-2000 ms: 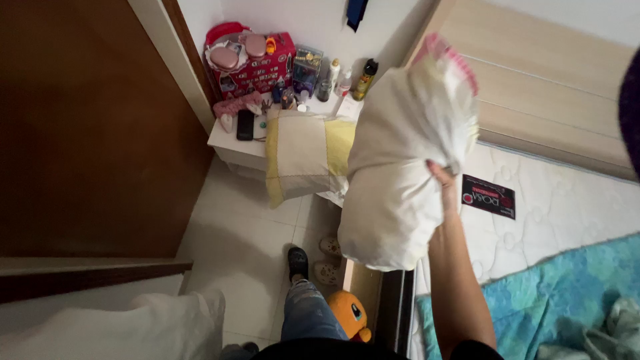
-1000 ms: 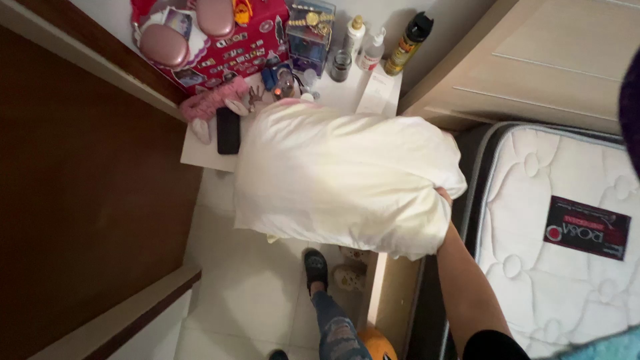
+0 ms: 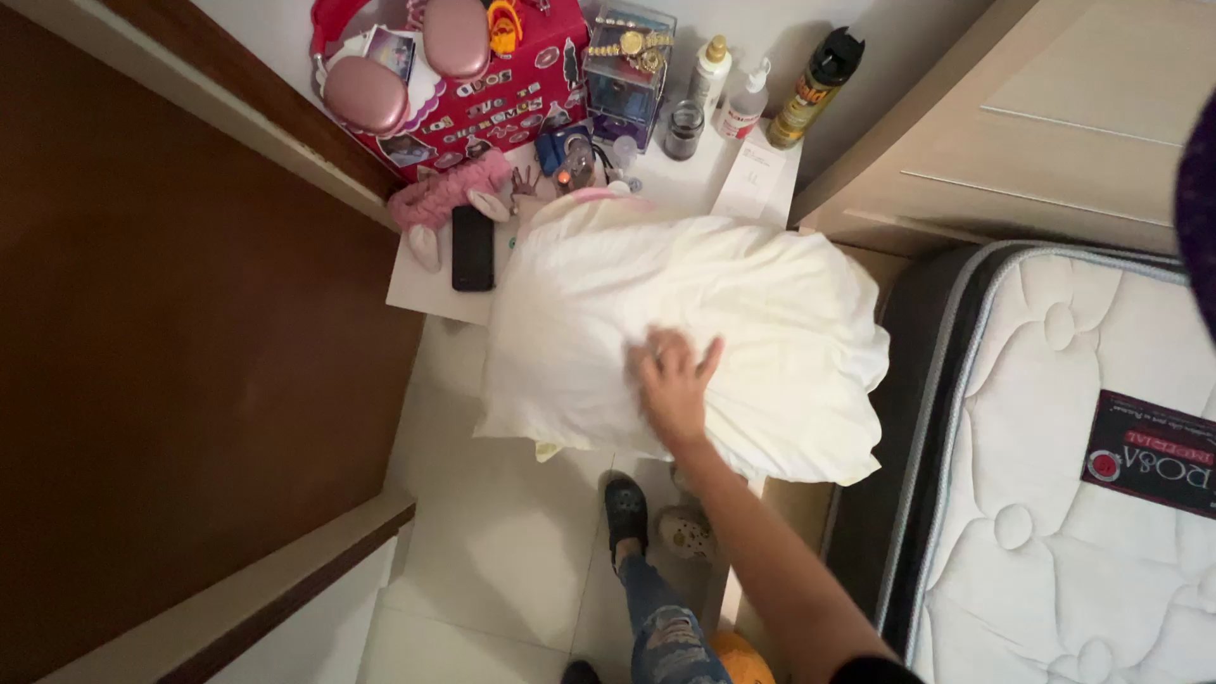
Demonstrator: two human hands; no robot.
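A white pillow [image 3: 760, 285] lies across the white bedside table, its right end reaching toward the mattress. My right hand [image 3: 673, 385] is over the middle of the pillow with its fingers apart, slightly blurred; whether it presses on the cloth I cannot tell. A yellowish corner of another pillow [image 3: 546, 451] shows from under the near left edge. Nearest to the pillow on the table [image 3: 427, 290] are a black phone [image 3: 473, 249], a pink headband [image 3: 451, 193] and a white box [image 3: 750, 180]. My left hand is not in view.
Behind stand a red sticker-covered box [image 3: 513, 104] with pink headphones [image 3: 456, 38], a clear organizer with watches [image 3: 627, 76], bottles [image 3: 711, 76] and a spray can [image 3: 815, 90]. A mattress [image 3: 1026, 589] is at right, a brown door [image 3: 190, 285] at left, a patterned clog [image 3: 686, 532] below.
Two seconds ago my right hand held the white pillow up near the bed. The pillow was then laid over the yellow-edged one, and my hand has let go of its right end and moved left over it.
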